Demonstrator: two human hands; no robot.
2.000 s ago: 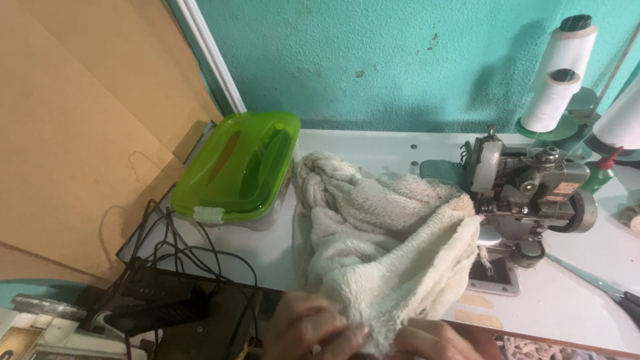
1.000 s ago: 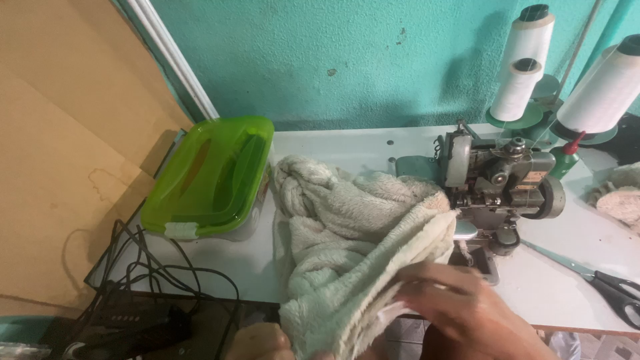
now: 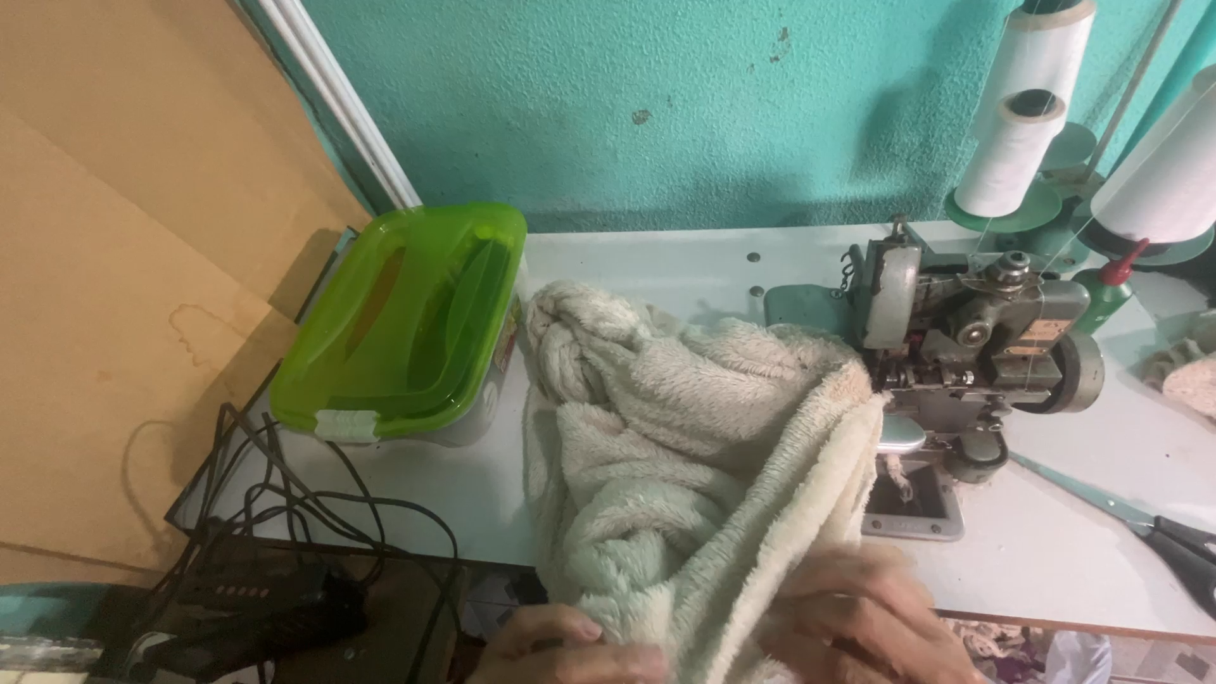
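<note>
A cream fleecy fabric (image 3: 684, 456) lies in thick folds on the white table, its right side against the overlock sewing machine (image 3: 969, 332). At the bottom of the view my left hand (image 3: 570, 646) grips the near end of the fabric, with its fingers bent over the pile. My right hand (image 3: 860, 617) is on the fabric's right edge, slightly blurred, with fingers curled and the fingertips partly hidden in the cloth. The fabric's lower end runs out of view between the two hands.
A plastic box with a green lid (image 3: 408, 313) stands at the left, beside tangled black cables (image 3: 313, 503). White thread cones (image 3: 1012, 152) rise behind the machine. Scissors (image 3: 1130, 518) and a green bottle with a red tip (image 3: 1107, 290) are at the right.
My right hand has come down and nearer to me along the fabric's edge since one second ago. My left hand shows further into the view, over the near end of the cloth.
</note>
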